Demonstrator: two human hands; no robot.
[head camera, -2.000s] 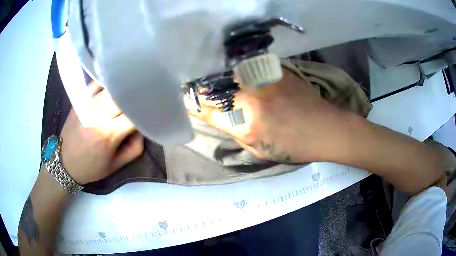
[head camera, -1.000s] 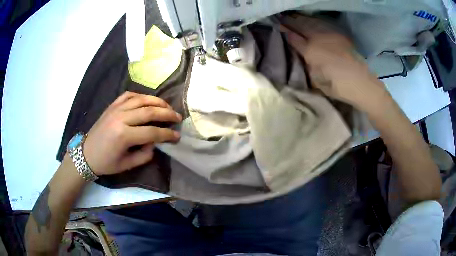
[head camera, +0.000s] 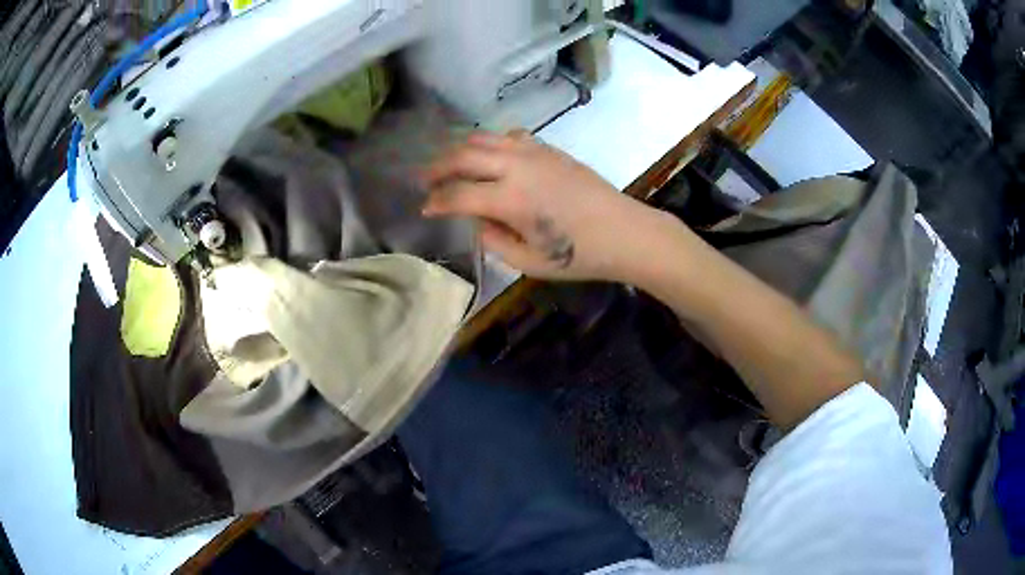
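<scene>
The dark brown garment panel (head camera: 124, 438) lies on the white machine table and hangs over its front edge. The beige pocket bag (head camera: 371, 320) is bunched on it, running up to the presser foot and needle (head camera: 205, 264). A yellow-green patch (head camera: 151, 308) lies left of the needle. My right hand (head camera: 523, 202) is right of the machine head, over the cloth's right end, fingers apart and pointing left. It holds nothing that I can see. My left hand is not in view.
The white machine head (head camera: 259, 79) spans the upper left, with a blue air tube (head camera: 141, 51). Olive-yellow cloth (head camera: 348, 99) lies under its arm. At the right, taupe cloth (head camera: 865, 270) hangs beside my forearm. The table (head camera: 663, 101) has a wooden edge.
The view has swung right. My left hand, earlier on the cloth left of the needle, is out of view. My right hand shows clear of the machine head, at the cloth's right end.
</scene>
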